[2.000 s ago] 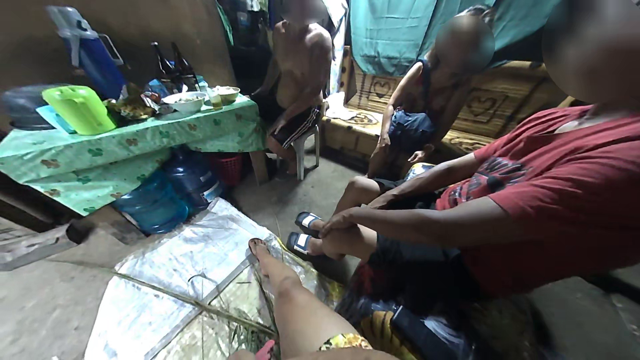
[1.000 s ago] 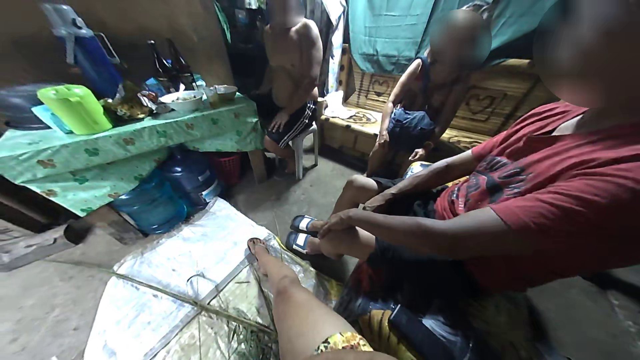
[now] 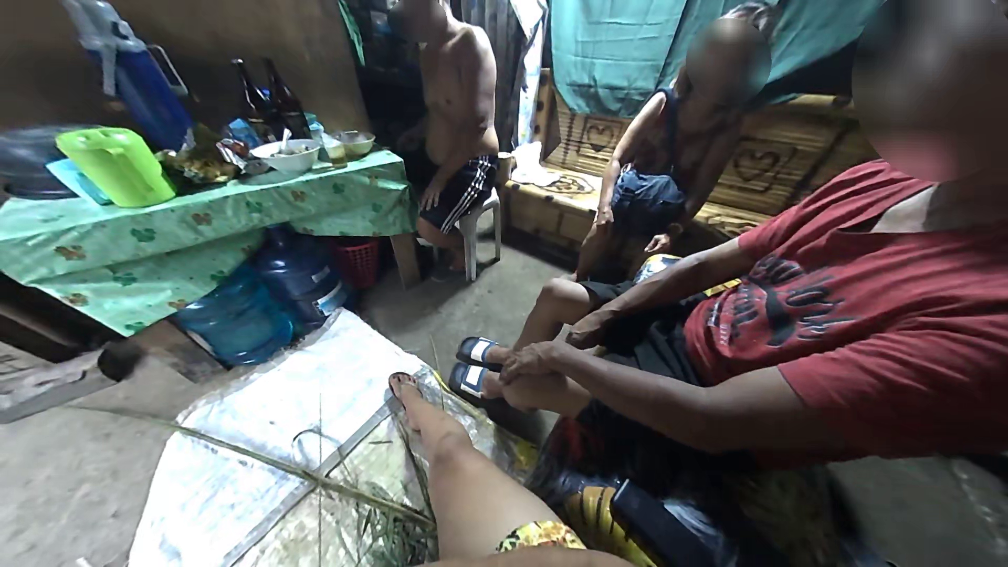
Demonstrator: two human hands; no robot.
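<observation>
Neither of my hands shows; a strip of skin at the bottom edge may be part of my arm, but no fingers are seen. My bare leg (image 3: pixel 465 465) stretches over a white plastic sheet (image 3: pixel 260 417) on the floor, with the foot (image 3: pixel 405 394) on the sheet. A long thin stalk (image 3: pixel 260 461) lies across the sheet to the left of my leg. Narrow green blades (image 3: pixel 386 535) are heaped beside my thigh, over a paler, crumpled part of the sheet.
A person in a red shirt (image 3: pixel 890 315) sits close on the right. Two others sit on a plastic stool (image 3: pixel 488 228) and a bamboo bench (image 3: pixel 551 197). Left, a cloth-covered table (image 3: pixel 315 205) holds a green pitcher (image 3: pixel 118 169), bottles and bowls; blue water jugs (image 3: pixel 244 315) stand beneath.
Something pink and a bit of a hand at the bottom edge two seconds ago are out of view now.
</observation>
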